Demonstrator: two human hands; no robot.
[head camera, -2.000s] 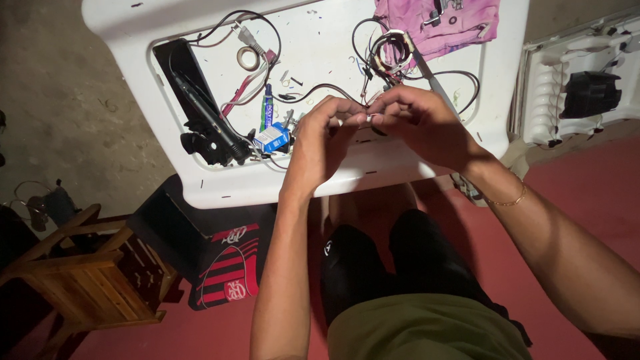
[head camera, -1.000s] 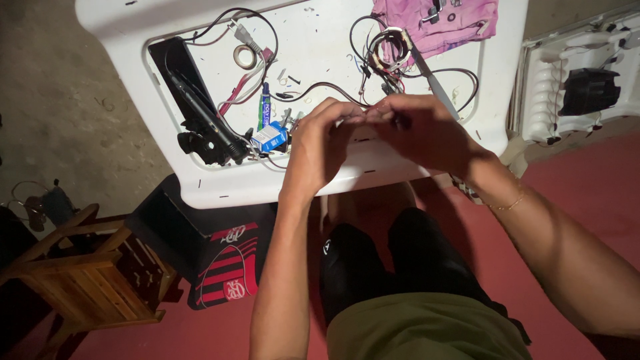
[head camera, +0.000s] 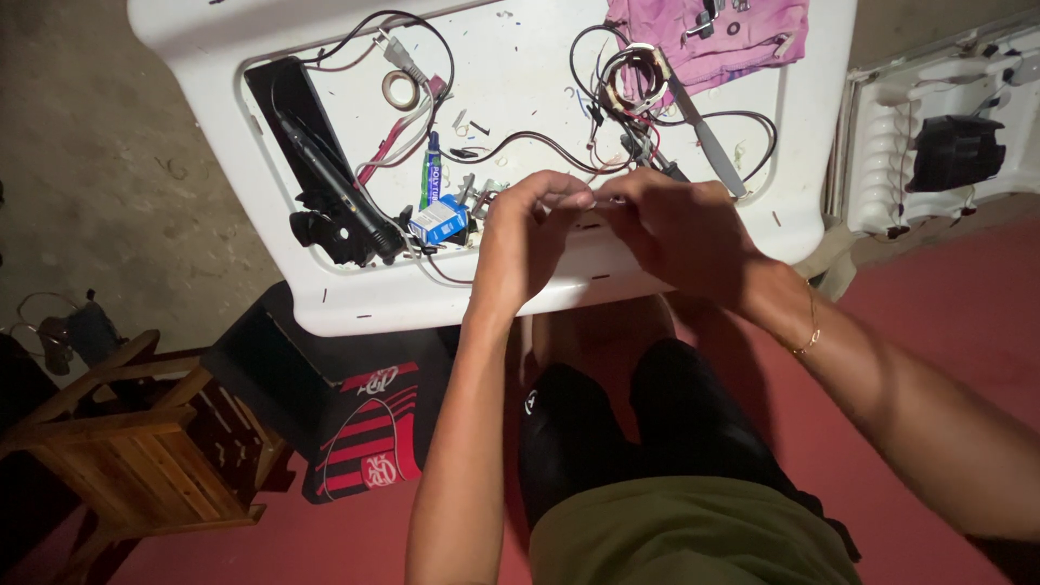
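My left hand and my right hand meet fingertip to fingertip over the near edge of a white plastic table. A thin wire runs to the pinched fingertips of both hands; its end is hidden by them. Beyond my right hand lies a motor stator with copper windings, with black and red leads around it. A grey-handled knife rests beside the stator. Left of my left hand are a blue and white small box and a glue tube.
A soldering iron lies at the left over a dark flat panel. Near it are a roll of tape and a power plug. A pink cloth bears metal parts. A wooden chair stands lower left.
My hands stay together at the table's near edge, with the fingers shifting slightly around the wire. The things on the table have not plainly moved.
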